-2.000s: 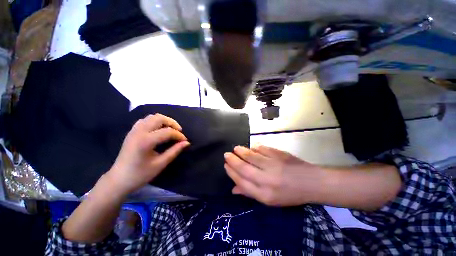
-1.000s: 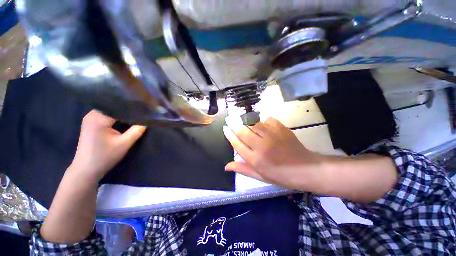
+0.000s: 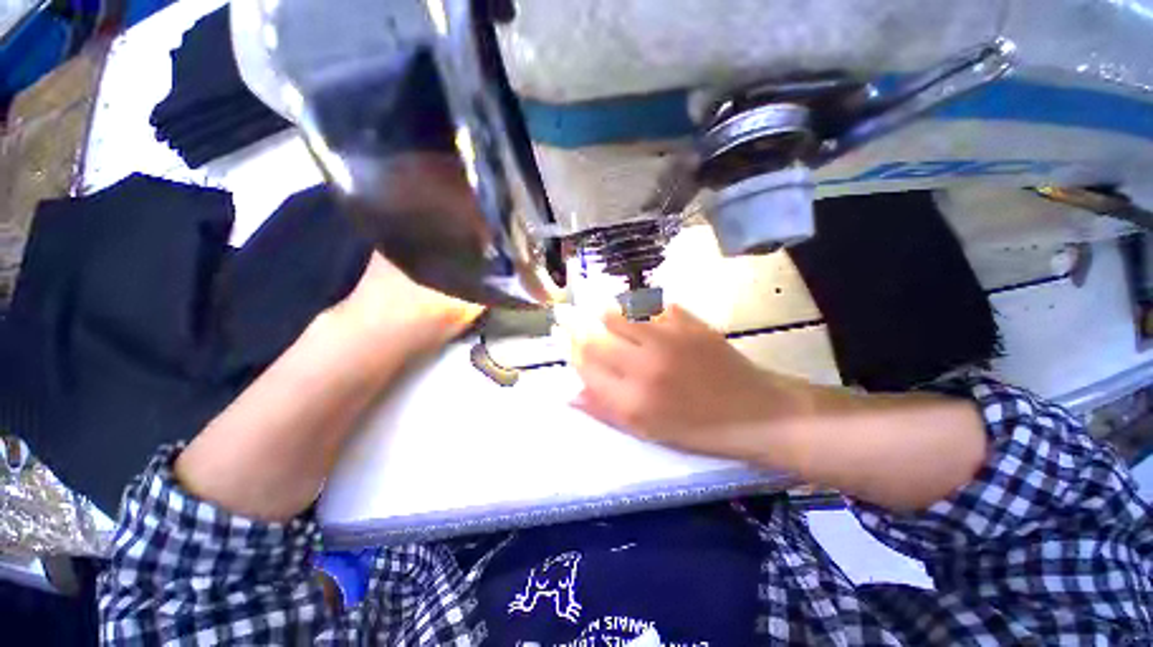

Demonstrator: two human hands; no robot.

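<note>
The black fabric panel (image 3: 304, 253) lies behind my left forearm, and a grey-lit strip of black cloth reaches the needle area. My left hand (image 3: 411, 303) is flat and low on the cloth's near edge, left of the needle, partly behind the shiny take-up lever guard (image 3: 424, 202). My right hand (image 3: 670, 386) has bent fingers just right of the needle, below the tension assembly (image 3: 765, 177). Bright glare washes out both hands' fingertips, so a grip on cloth cannot be made out. The guard hides most of the presser foot area.
A larger pile of black panels (image 3: 108, 303) lies at left. A folded black stack (image 3: 215, 95) is at back left. A narrow frayed black piece (image 3: 898, 284) lies under the machine arm (image 3: 809, 51). A small brown curved tab (image 3: 493, 364) sits left of the needle.
The panel has moved away from the table's front edge, uncovering white table and the brown tab. My left hand has moved right, towards the needle. My right hand stays near the needle.
</note>
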